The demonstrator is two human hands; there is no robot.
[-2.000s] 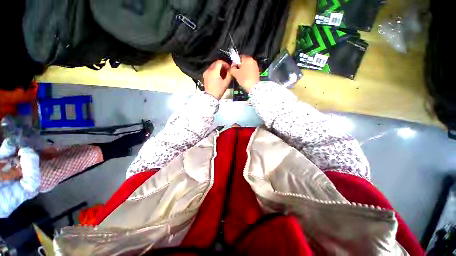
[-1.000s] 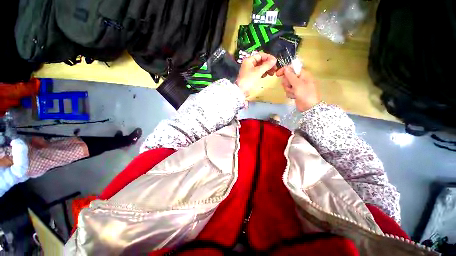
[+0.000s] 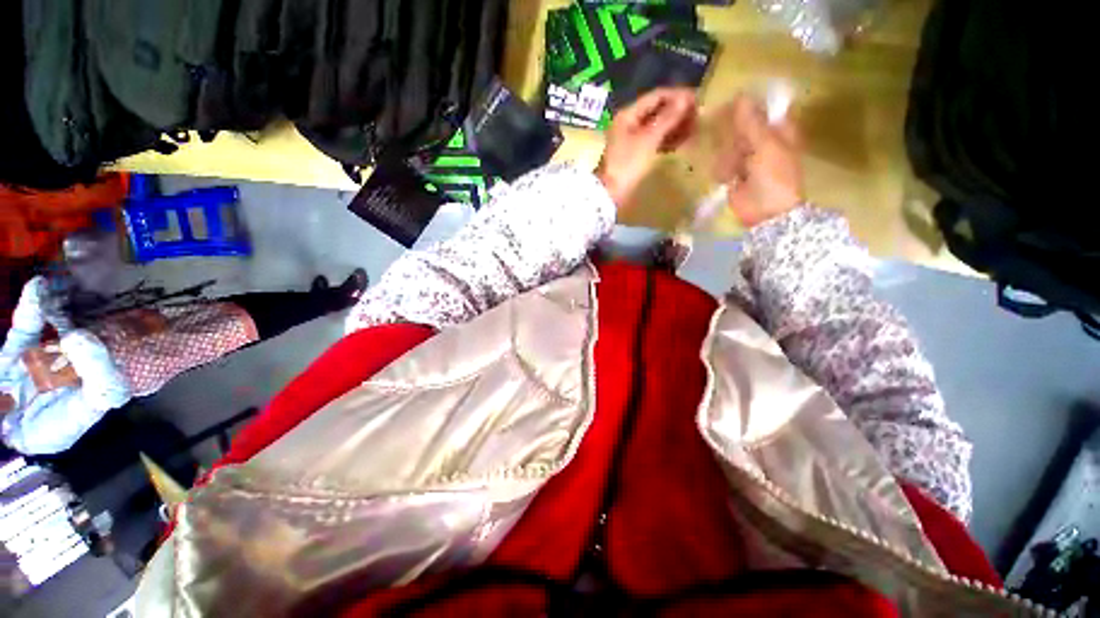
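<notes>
My left hand point(image 3: 649, 139) is over the table's front part, fingers curled together. Whether it pinches anything is too small to tell. My right hand point(image 3: 762, 163) is blurred, a little to the right and apart from it. It is closed on a white tuft of tag fasteners point(image 3: 778, 101), which shows above and below the fist. A pile of green-black hang tags point(image 3: 591, 54) lies behind my left hand. More hang tags point(image 3: 513, 130) lie by the backpacks, and a dark card point(image 3: 396, 199) sticks out over the table edge.
Dark backpacks point(image 3: 398, 73) stand in a row at back left; more black bags point(image 3: 1007, 157) are at right. A clear plastic bag point(image 3: 811, 18) lies at the back. A blue stool point(image 3: 187, 223) and a seated person point(image 3: 157, 344) are at left.
Both hands have gone from the backpack edge to the right, in front of the tag pile. Since one second ago they have moved slightly apart. The view has shifted right.
</notes>
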